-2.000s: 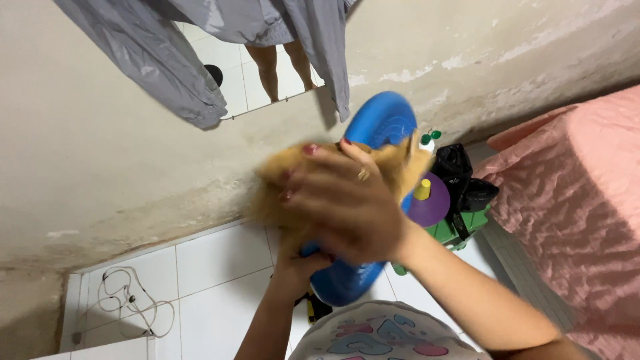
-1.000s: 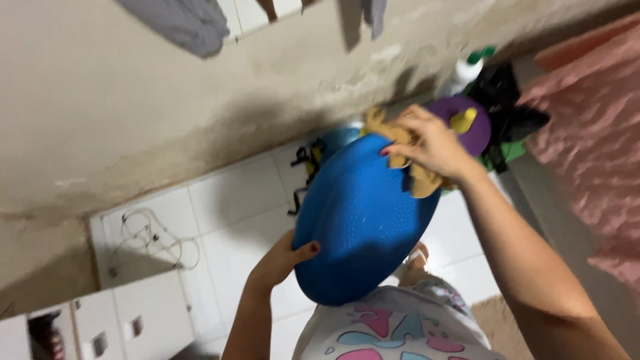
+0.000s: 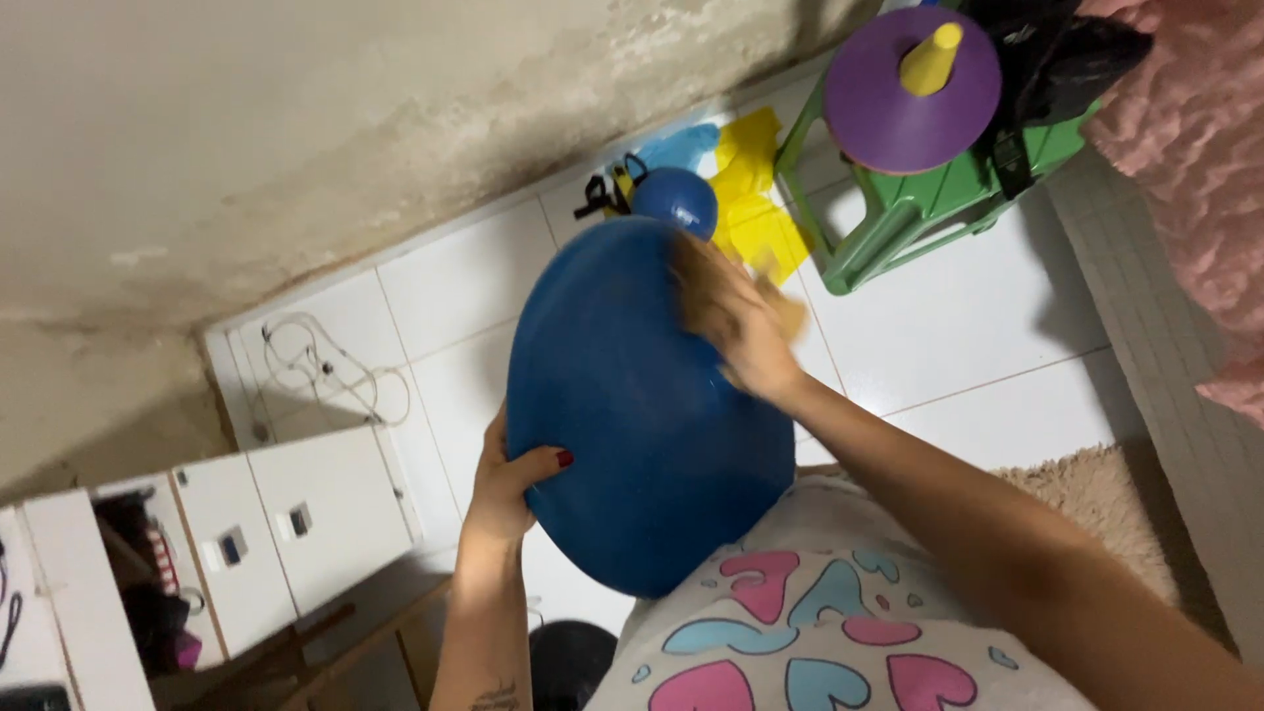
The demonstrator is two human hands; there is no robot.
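A large blue rounded object [image 3: 642,425], probably a balance disc, is held upright and tilted in front of my body. My left hand [image 3: 509,484] grips its left edge, the thumb with a red nail lying on the near face. At its upper right edge my right hand [image 3: 746,331] presses a tan cloth [image 3: 701,286] on the surface; hand and cloth are blurred. The far face of the blue object is hidden.
Beyond it lie a small blue ball [image 3: 675,200], yellow sheets [image 3: 760,227] and black straps [image 3: 595,197]. A green plastic stool [image 3: 879,232] bears a purple disc [image 3: 869,109] with a yellow cone and a black bag. White drawers [image 3: 321,523] stand at left, a pink-covered bed [image 3: 1195,197] at right.
Two seconds ago the blue object was edge-on behind my hands; now a broad face shows. My right hand with the cloth has stayed around its upper right edge since one second ago. The view has shifted.
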